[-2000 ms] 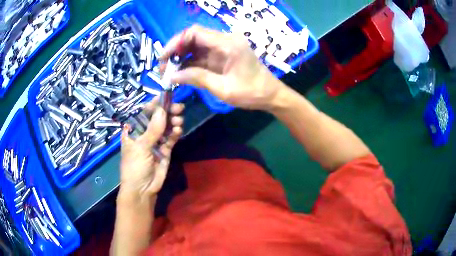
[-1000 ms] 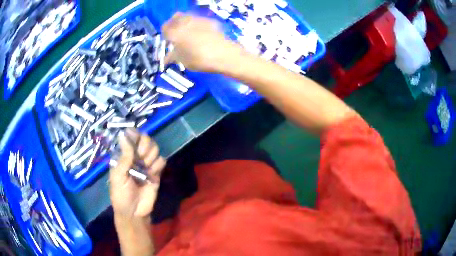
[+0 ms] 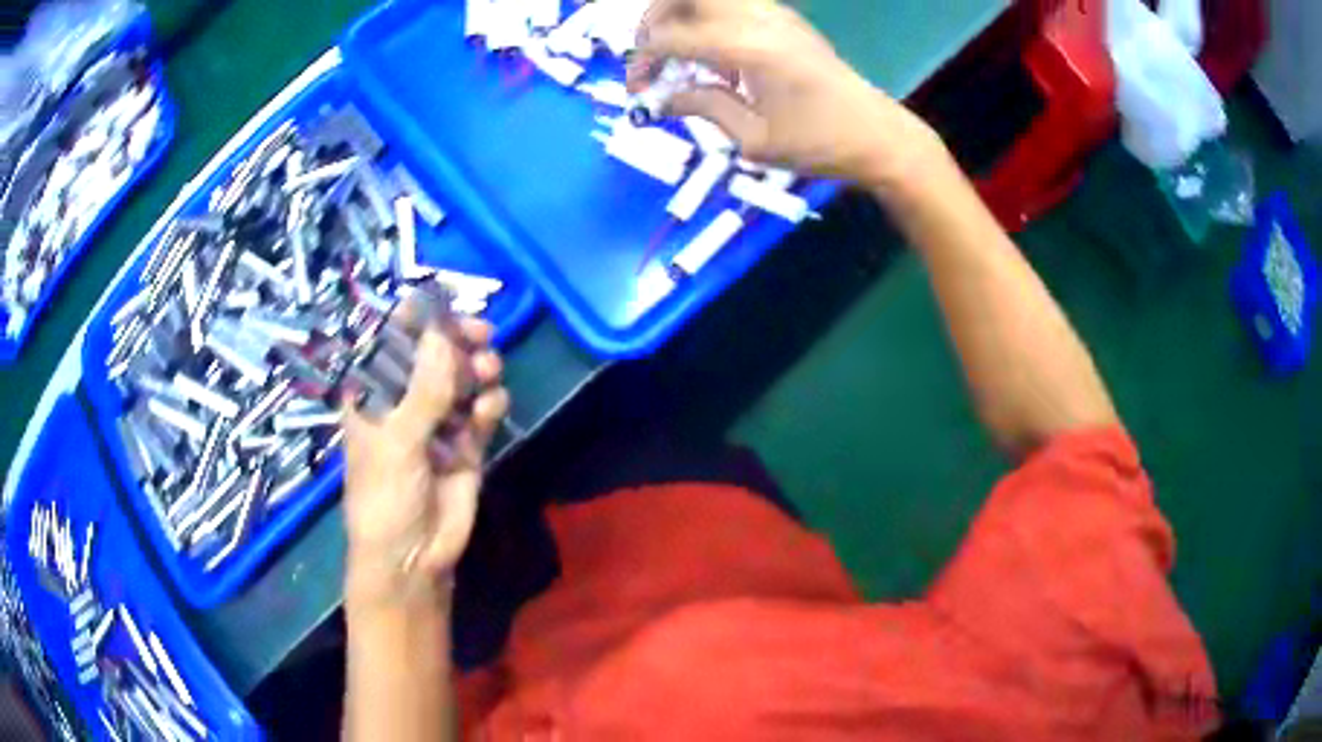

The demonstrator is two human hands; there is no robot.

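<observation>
My left hand [image 3: 421, 449] is closed around several silver-grey metal tubes [image 3: 389, 363], palm up, at the near edge of the middle tray [image 3: 218, 580]. That tray is heaped with more silver tubes [image 3: 218, 341]. My right hand [image 3: 783, 90] is over the right tray [image 3: 486, 160], among the white tubes [image 3: 645, 148]. A white piece with a dark round end [image 3: 642, 115] shows at its fingertips. Blur hides whether the fingers grip it or it lies in the heap.
The left tray [image 3: 44, 587] holds scattered silver pieces. Another tray of white pieces [image 3: 87, 189] lies far left on the green bench. At the right are a red stool [image 3: 1066, 109], a clear-white plastic bag [image 3: 1164, 102] and a small blue container [image 3: 1279, 283] on the floor.
My right hand has moved right, from the middle tray's far right corner to the white tubes. My left hand has risen slightly. White tubes now show spread towards the right tray's near edge.
</observation>
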